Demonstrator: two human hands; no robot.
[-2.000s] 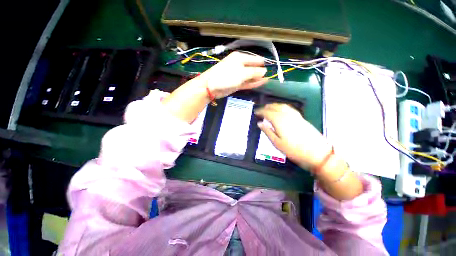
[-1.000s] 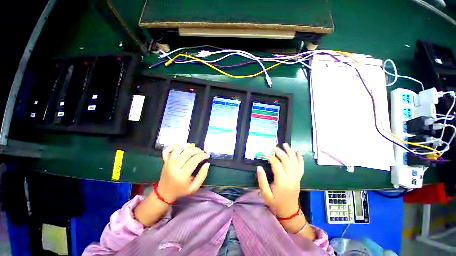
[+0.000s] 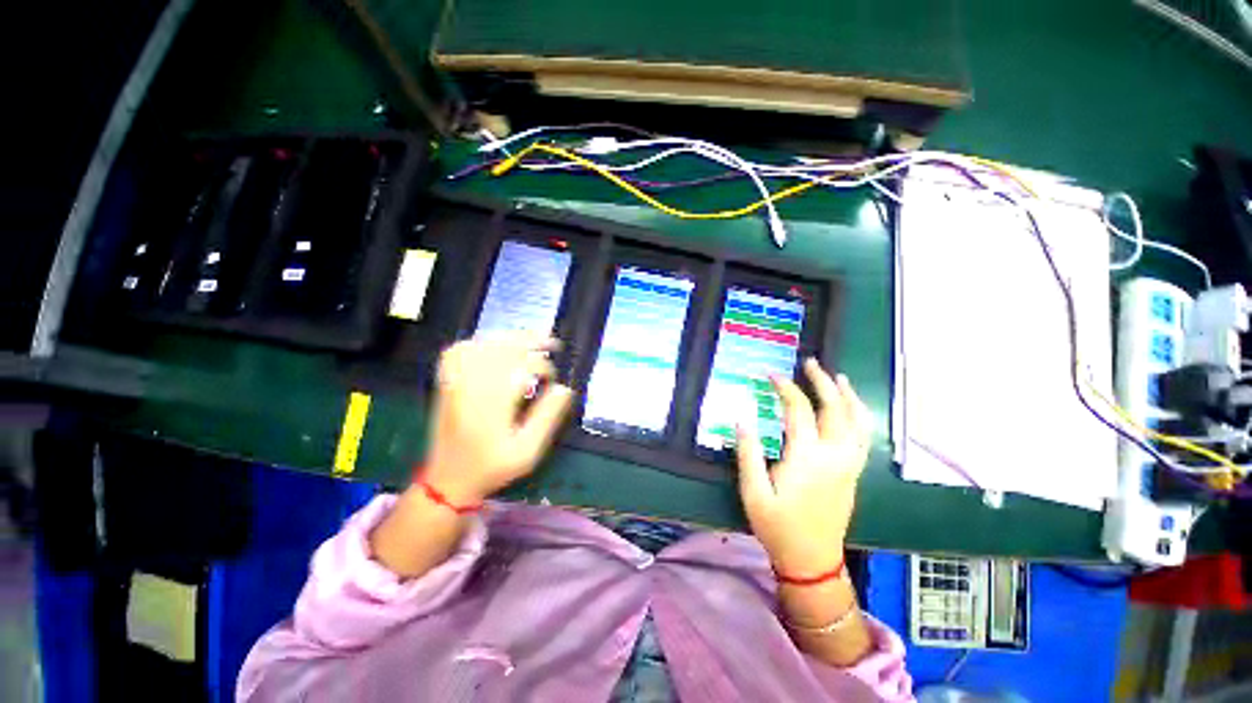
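Observation:
A black phone tray (image 3: 588,442) holds three lit smartphones side by side. The left smartphone (image 3: 526,289) shows a pale screen, its lower part hidden by my left hand (image 3: 494,416). The middle smartphone (image 3: 640,352) shows a blue top and pale rows. The right smartphone (image 3: 751,360) shows blue, red and green rows. My right hand (image 3: 807,460) is over its lower right part, fingers spread, holding nothing. My left hand holds nothing, fingers bent and apart. A small white item (image 3: 412,284) lies in the tray's left slot.
Another tray (image 3: 360,313) with dark smartphones lies at left. White, yellow (image 3: 670,209) and purple cables run behind the trays. Paper sheets (image 3: 1002,343) and a power strip (image 3: 1151,433) are at right. Yellow marking tape (image 3: 353,433) is near the edge; a calculator (image 3: 968,600) is below.
My hands came back from the cables and the tray to the smartphones' lower ends. Since then my left hand has moved up over the left smartphone. The right smartphone's screen now shows coloured rows.

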